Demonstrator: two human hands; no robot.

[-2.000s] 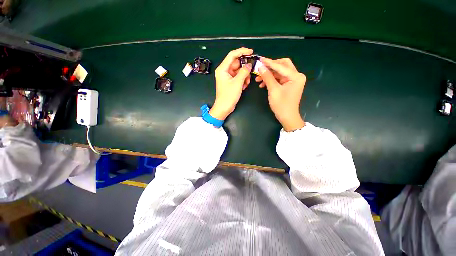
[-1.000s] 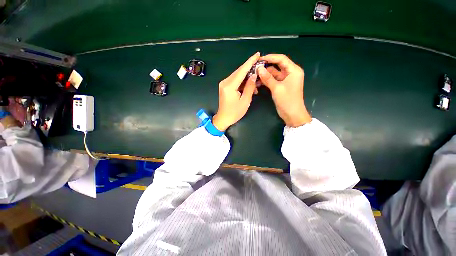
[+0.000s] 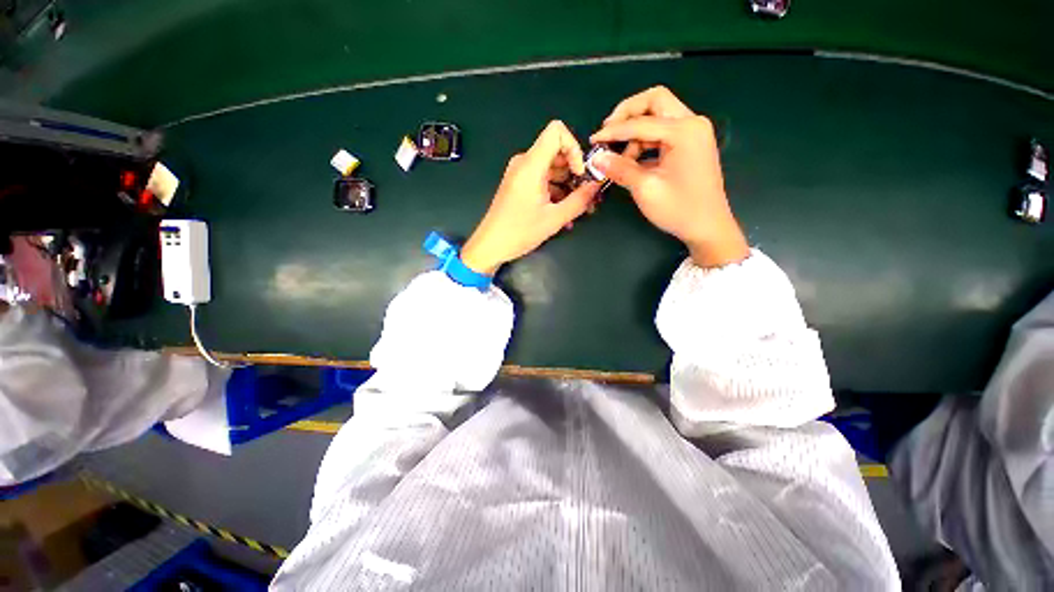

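A small device housing with a white piece in it (image 3: 598,164) is held between my two hands, mostly hidden by the fingers. My left hand (image 3: 534,199), with a blue band at the wrist, grips it from the left. My right hand (image 3: 670,162) holds it from the right, its thumb on the white piece. To the left on the dark green surface lie two black housings, one (image 3: 439,141) with a white piece (image 3: 407,153) at its left, the other (image 3: 354,194) with a white piece (image 3: 344,162) just behind it.
A white box with a cord (image 3: 185,261) stands at the left. Two units (image 3: 1030,204) lie at the far right. Another unit (image 3: 769,7) is on the green belt (image 3: 520,35) at the top edge. Neighbouring white sleeves show left (image 3: 93,387) and right (image 3: 1006,428).
Both hands have shifted around the held unit, and more of its white piece shows. The belt unit has moved up and right to the picture's edge. The view has shifted slightly.
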